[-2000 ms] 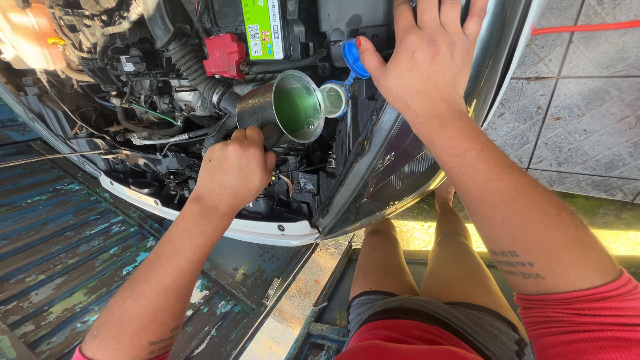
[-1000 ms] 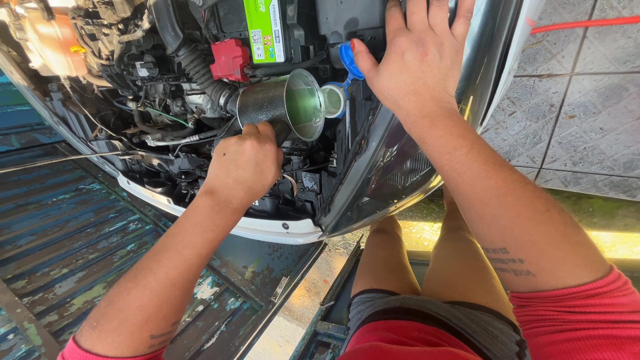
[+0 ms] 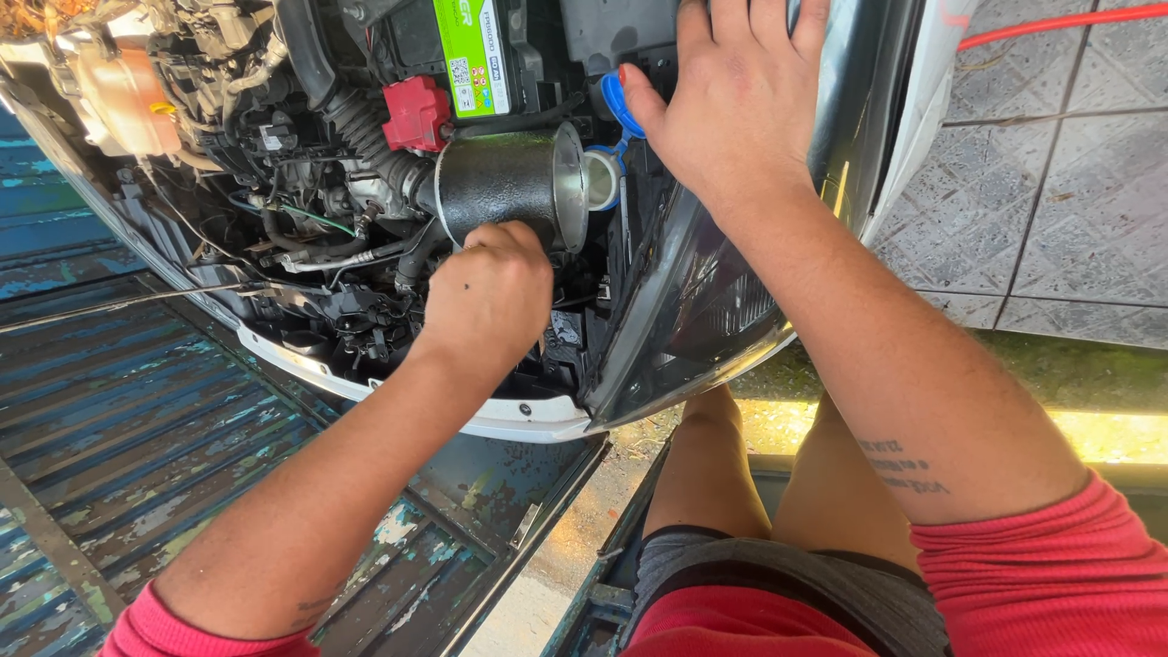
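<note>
My left hand [image 3: 493,292] is closed at the near side of a metal mug [image 3: 502,182], apparently on its handle, which the fingers hide. The mug lies tilted on its side, its rim right beside the round filler neck [image 3: 603,179] of a reservoir. The inside of the mug does not show. A blue flip cap [image 3: 620,105] stands open on its strap at the neck. Spread flat over the front corner of the car, my right hand [image 3: 753,109] has its thumb against the blue cap. Its fingertips are cut off by the upper edge.
A car battery [image 3: 474,55] and a red terminal cover [image 3: 417,113] sit beyond the mug, next to a ribbed air hose [image 3: 365,132]. The headlight [image 3: 712,292] lies below my right forearm. A translucent coolant tank [image 3: 128,100] is at upper left, a painted slatted metal gate [image 3: 164,438] at lower left.
The mug has tipped further toward the filler neck; the greenish liquid seen inside it earlier is now out of sight. My right hand stays by the blue cap.
</note>
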